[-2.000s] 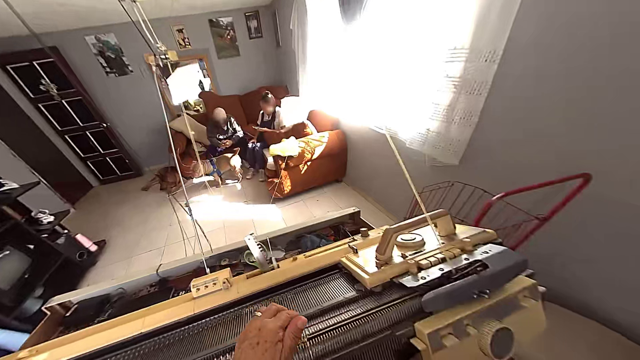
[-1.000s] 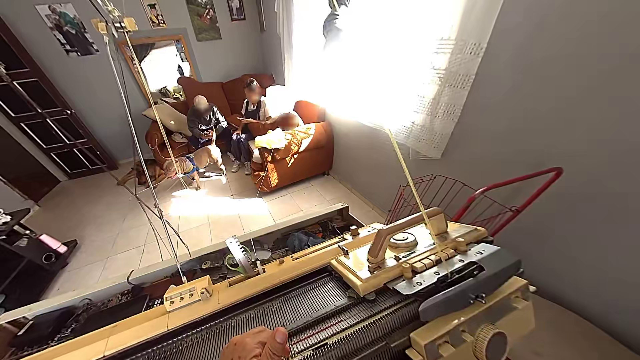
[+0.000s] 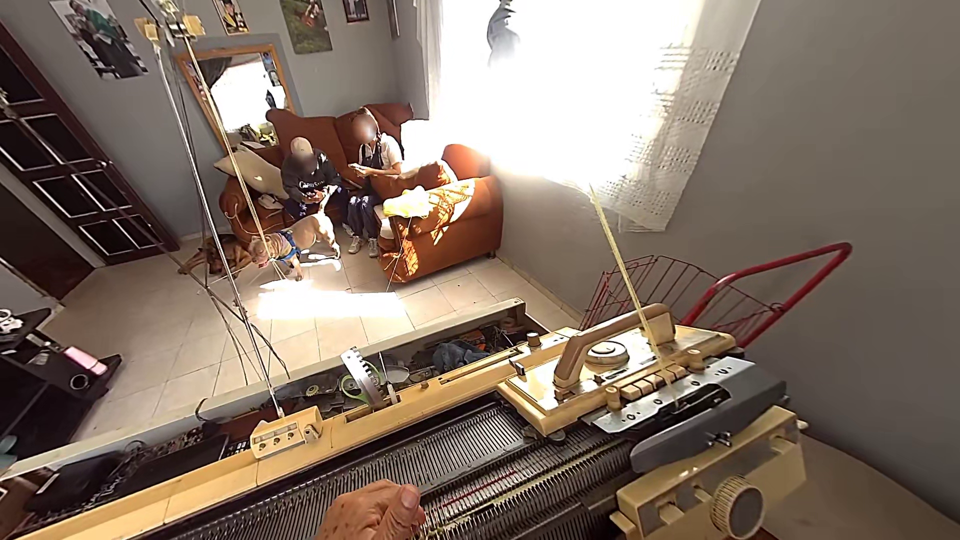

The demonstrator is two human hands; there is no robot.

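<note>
My left hand [image 3: 371, 511] is at the bottom edge over the needle bed [image 3: 450, 446] of a flatbed knitting machine. Its thumb points up and its fingers curl down; the fingertips are hidden, so whether they pinch anything does not show. To the right of the hand, the cream carriage [image 3: 592, 375] with its curved handle sits on the bed. Pale yellow yarn [image 3: 619, 262] runs down into the carriage. Below it a ridged round knob [image 3: 737, 507] sits on a cream end piece. A small cream box with buttons [image 3: 285, 435] is on the rear rail. My right hand is out of view.
Behind the bed, a long trough [image 3: 457, 330] holds tools and dark cloth. A red wire cart [image 3: 757, 300] stands beyond the carriage. Two people sit on an orange sofa [image 3: 457, 217], with a light dog [image 3: 307, 236] standing before them. Thin metal yarn rods [image 3: 199, 180] rise at left.
My left hand, lying across the needles two seconds ago, is lower against the bed with its thumb raised. The light dog has moved left from beside the people. The view has shifted.
</note>
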